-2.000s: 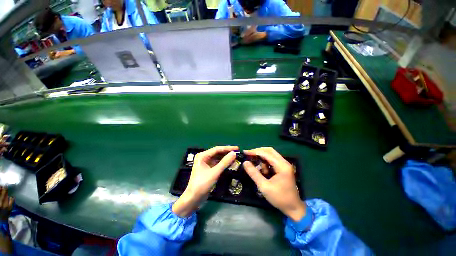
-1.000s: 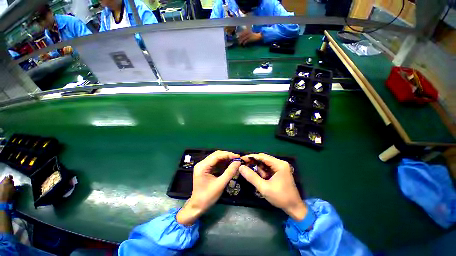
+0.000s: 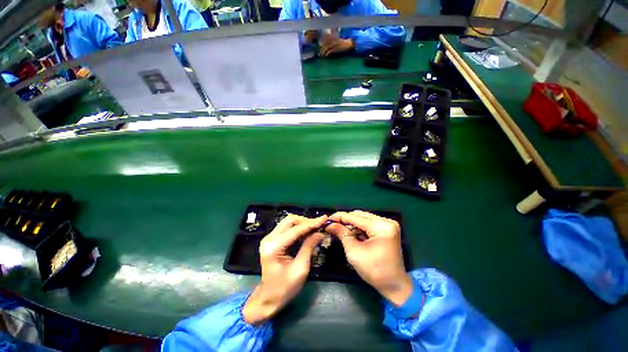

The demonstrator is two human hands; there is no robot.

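Note:
My left hand (image 3: 288, 258) and my right hand (image 3: 372, 251) meet fingertip to fingertip over the near component tray (image 3: 241, 256). A small dark part (image 3: 330, 225) shows only slightly between the fingertips; both hands seem to pinch it, and most of it is hidden. The black tray has square pockets. A round unit with a white tab (image 3: 253, 221) sits in its back left pocket, and the front left pocket shows dark. Another round unit (image 3: 319, 258) shows in a front pocket between my hands. The pockets under my hands are hidden.
A second black tray (image 3: 414, 141) with round units stands beyond, to the right. At left are a parts box (image 3: 63, 256) with pale pieces and a neighbour's tray (image 3: 31, 214). A metal rail (image 3: 227, 118) crosses behind. A red basket (image 3: 559, 110) sits at right. People in blue work opposite.
The view has shifted, so trays and basket appear slightly further left. My hands stay together over the tray, fingers slightly repositioned. The neighbour's hand at far left has left the picture.

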